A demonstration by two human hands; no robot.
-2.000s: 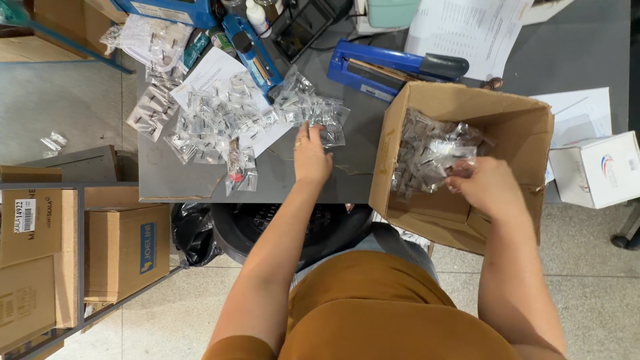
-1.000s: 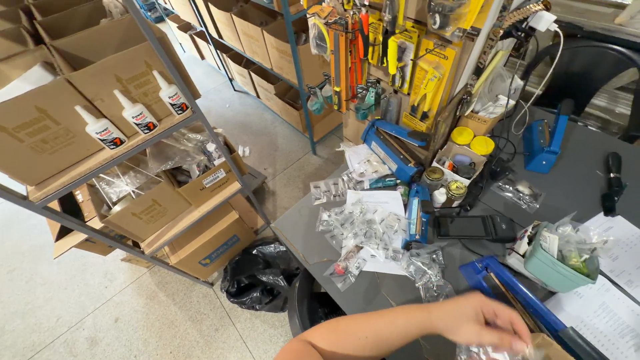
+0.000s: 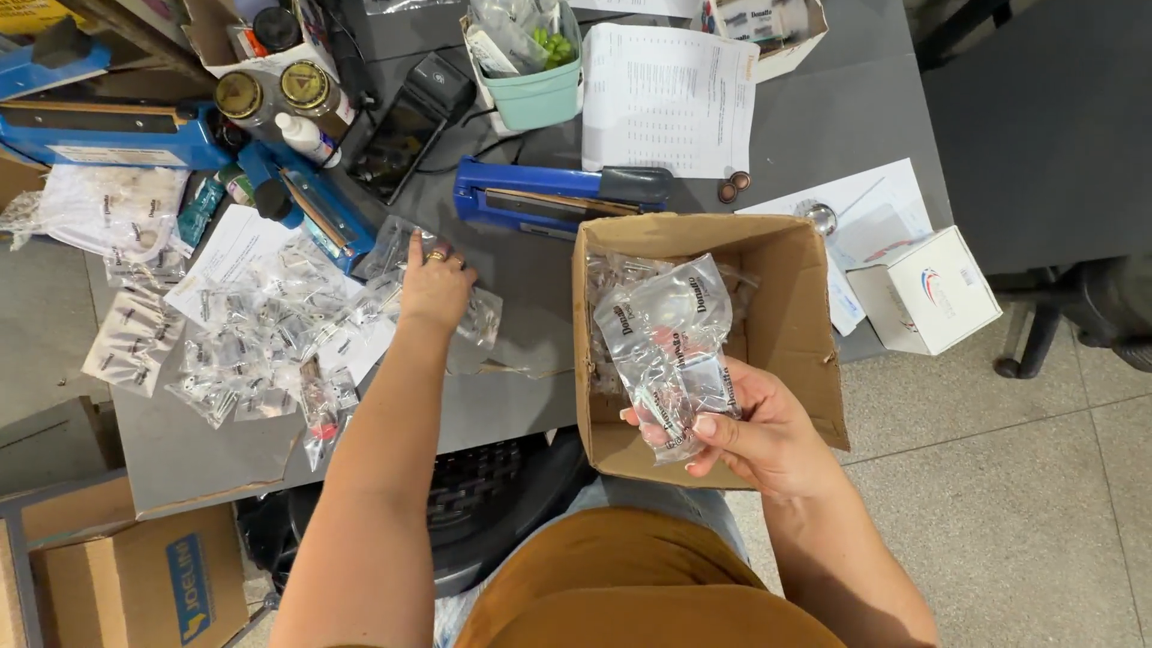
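My right hand (image 3: 760, 432) holds a clear plastic bag (image 3: 670, 337) with small parts in it, above the front of an open cardboard box (image 3: 792, 378). More clear bags (image 3: 616, 270) lie inside the box. My left hand (image 3: 438, 283) rests on small clear bags (image 3: 481, 317) on the grey table, its fingers spread; whether it grips one I cannot tell. To its left a heap of small clear bags with metal parts (image 3: 243, 346) lies partly over printed sheets (image 3: 211, 261).
Behind the box lies a blue impulse sealer (image 3: 531, 193); another blue sealer (image 3: 315, 211) is farther left. A teal basket (image 3: 540, 94), printed paper (image 3: 670, 99), glass jars (image 3: 310, 85) and a white box (image 3: 927, 288) stand around. A black chair (image 3: 513, 513) is under the table edge.
The view swung away to the shelves and came back. My right hand, inside the box two seconds ago, now holds a clear bag up over it. My left hand is farther back among the bags.
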